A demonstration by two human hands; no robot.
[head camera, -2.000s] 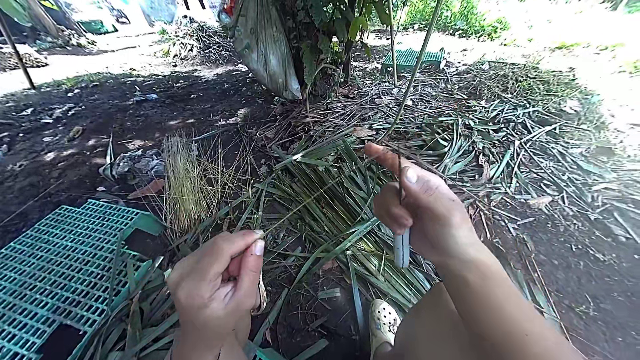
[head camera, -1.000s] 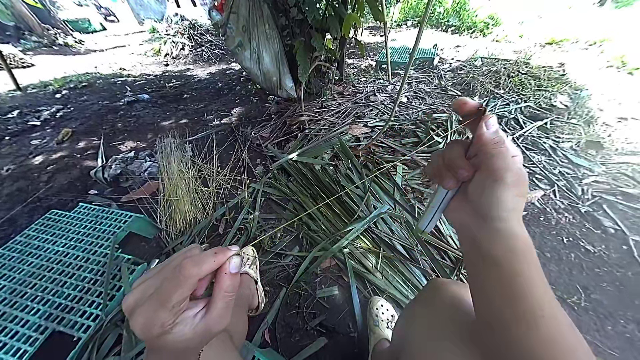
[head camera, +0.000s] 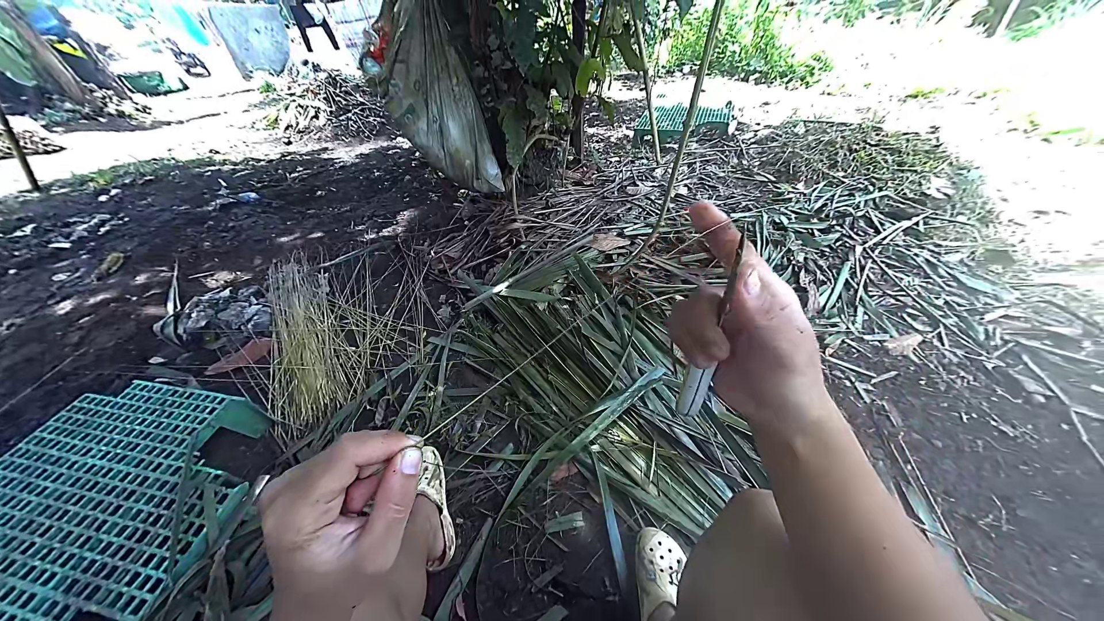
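My left hand (head camera: 354, 509) pinches the end of a thin leaf midrib (head camera: 517, 368) between thumb and forefinger. The strand runs up and right toward my right hand (head camera: 750, 328), which grips a small knife with a pale handle (head camera: 695, 390); its dark narrow blade points upward beside my thumb. Whether the strand touches the blade is too fine to tell. Below and between the hands lies a pile of long green leaves (head camera: 595, 371). A bundle of thin yellowish midribs (head camera: 306, 345) stands to the left of the pile.
A green plastic slatted panel (head camera: 112, 492) lies at lower left, and another (head camera: 686, 119) stands farther back. Cut leaf scraps (head camera: 862, 233) spread at the right. A hanging sack (head camera: 440, 103) is by the plants. My feet, in perforated clogs (head camera: 660, 565), are close below.
Over the last second my right hand has come down and toward the left, still with the knife. Two seconds ago the hands were closer together. The left hand keeps its pinch on the strand.
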